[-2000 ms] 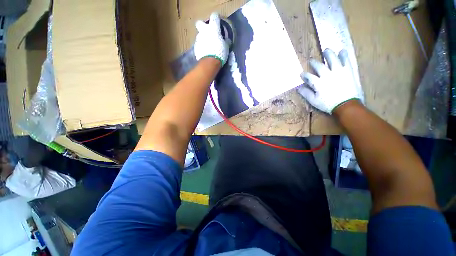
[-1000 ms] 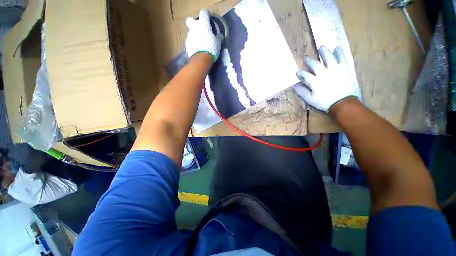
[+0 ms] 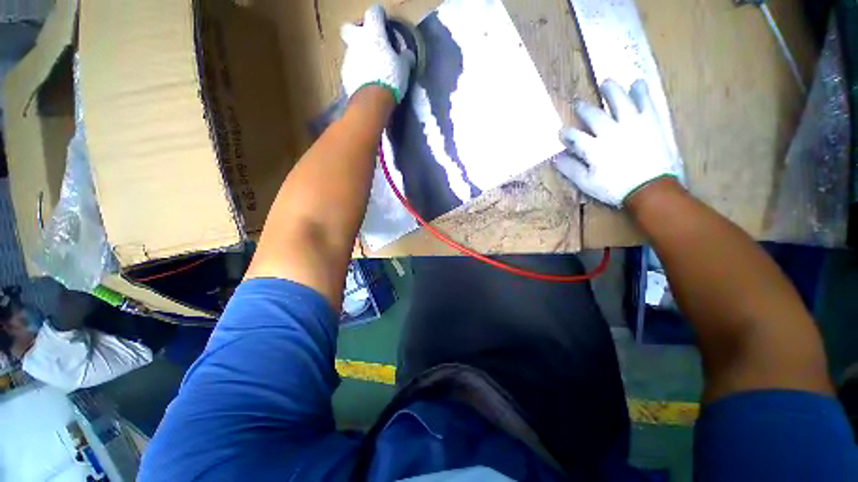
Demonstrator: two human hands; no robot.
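A shiny sheet metal panel [image 3: 499, 104] lies tilted on the cardboard-covered bench, with white glare and ragged dark bands. My left hand [image 3: 374, 61], in a white knit glove with a green cuff, grips a dark round air sander [image 3: 407, 49] at the panel's upper left edge; the glove hides much of it. A red air hose [image 3: 442, 239] curves from under my left forearm over the bench edge. My right hand [image 3: 621, 141], gloved, lies flat with fingers spread, thumb side at the panel's right corner, and fingers over the lower part of a pale metal strip [image 3: 616, 42].
A large open cardboard box [image 3: 155, 122] with clear wrap stands at left. A green-handled tool [image 3: 105, 296] is below it. A thin rod tool [image 3: 779, 40] lies upper right, partly cut off. Bubble wrap [image 3: 817, 160] is at the right edge. Blue bins [image 3: 659, 306] stand under the bench.
My left hand and the sander have moved a little left and up along the panel. My right hand stays beside the panel's right corner. The view has shifted slightly.
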